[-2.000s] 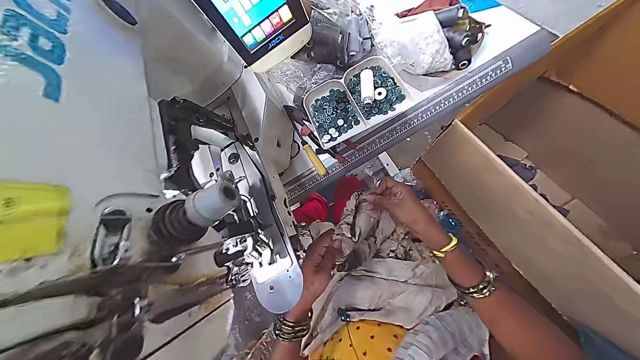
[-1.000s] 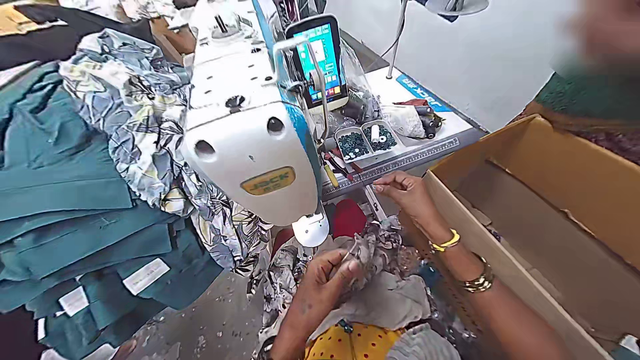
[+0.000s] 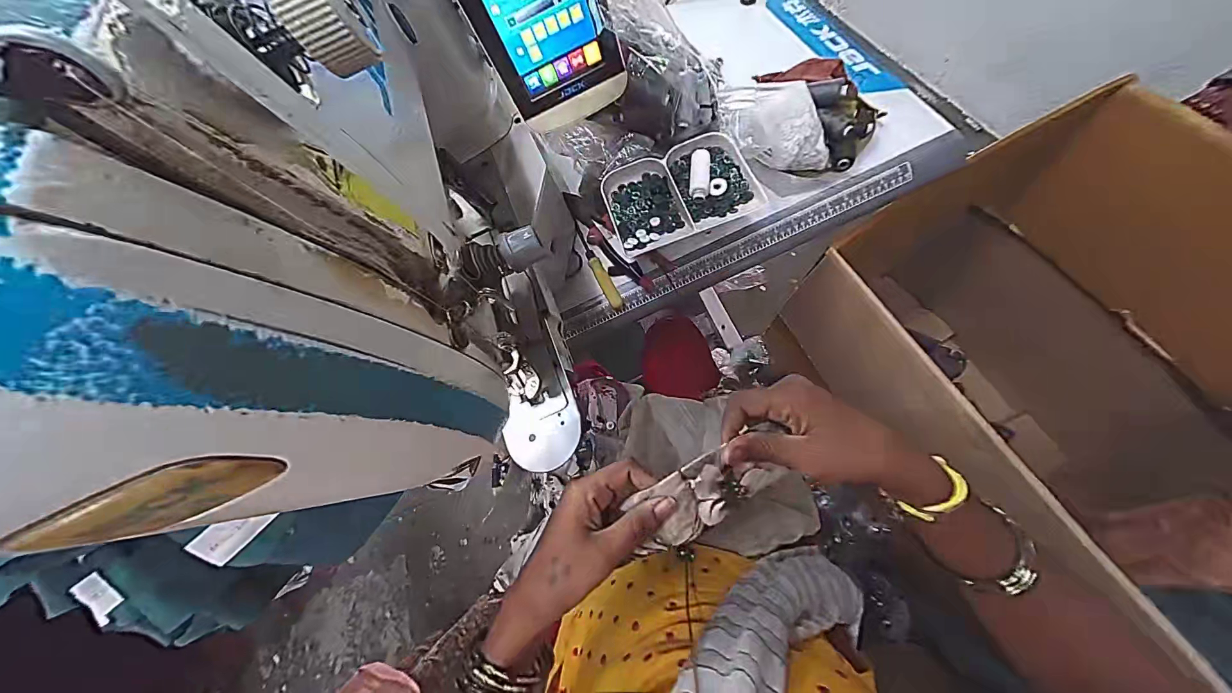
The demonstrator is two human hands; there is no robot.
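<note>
A beige patterned fabric piece (image 3: pixel 679 510) is stretched between my two hands above my lap. My left hand (image 3: pixel 602 525) pinches one end of its edge between thumb and fingers. My right hand (image 3: pixel 813 433) pinches the other end, a little higher and to the right. Just left of the cloth is the white rounded work plate (image 3: pixel 542 433) of an industrial sewing machine (image 3: pixel 525 337). More of the beige cloth hangs under my hands, over yellow dotted clothing (image 3: pixel 635 616).
Behind stand a two-part tray (image 3: pixel 683 231) of dark buttons with a white thread spool, a yellow-handled tool (image 3: pixel 604 282) and a lit control screen (image 3: pixel 544 48). A large cardboard box (image 3: pixel 962 385) borders the right side. Dark green fabric pieces (image 3: pixel 221 568) lie lower left.
My hands held the cloth bunched two seconds ago; one second ago my right hand was raised away from my left. Now both hold its edge stretched between them. The view has swung strongly.
</note>
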